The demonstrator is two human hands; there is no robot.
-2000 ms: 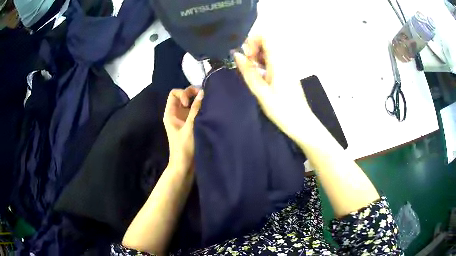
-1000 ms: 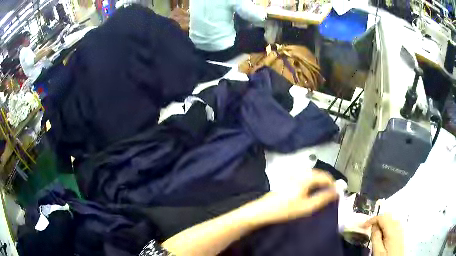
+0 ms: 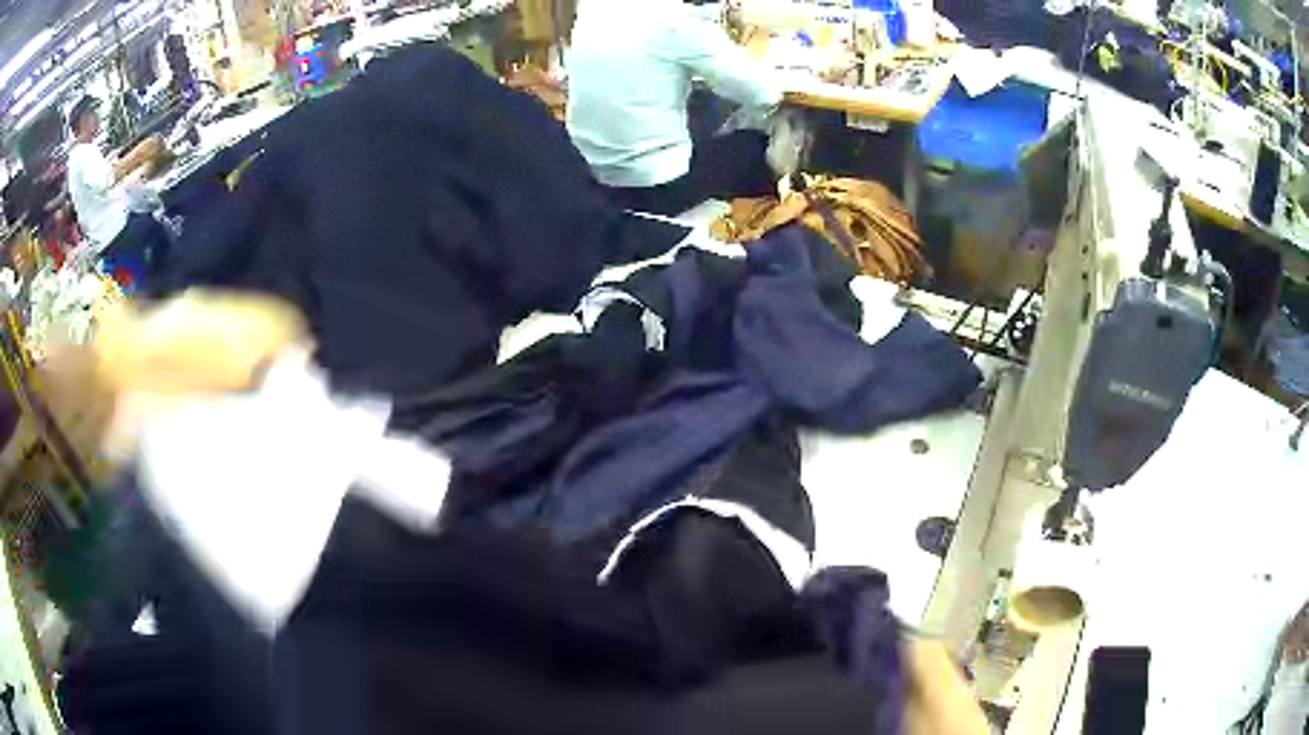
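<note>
My left hand (image 3: 201, 345), strongly blurred, is raised at the far left and closed on a white piece (image 3: 259, 495) that hangs below it against dark cloth. The dark navy garment (image 3: 574, 646) spreads across the bottom of the view; a curved white strip (image 3: 718, 508) edges an opening in it. My right hand (image 3: 940, 692) is partly cut off at the bottom edge, against bunched navy cloth (image 3: 857, 615) that hides its fingers. The sewing machine's grey head (image 3: 1141, 376) stands at the right, with no cloth under its needle area.
A large heap of navy garments (image 3: 388, 201) lies behind, with a navy sleeve-like piece (image 3: 833, 352) on the white table (image 3: 876, 503). A cream cylinder (image 3: 1045, 607) and a black phone (image 3: 1117, 689) are at right. A person in a pale shirt (image 3: 632, 94) sits beyond, near brown pieces (image 3: 847, 223).
My left hand has moved from beside the needle area to the far left, with white and dark cloth. My right hand has moved left and down. The garment is away from the machine.
</note>
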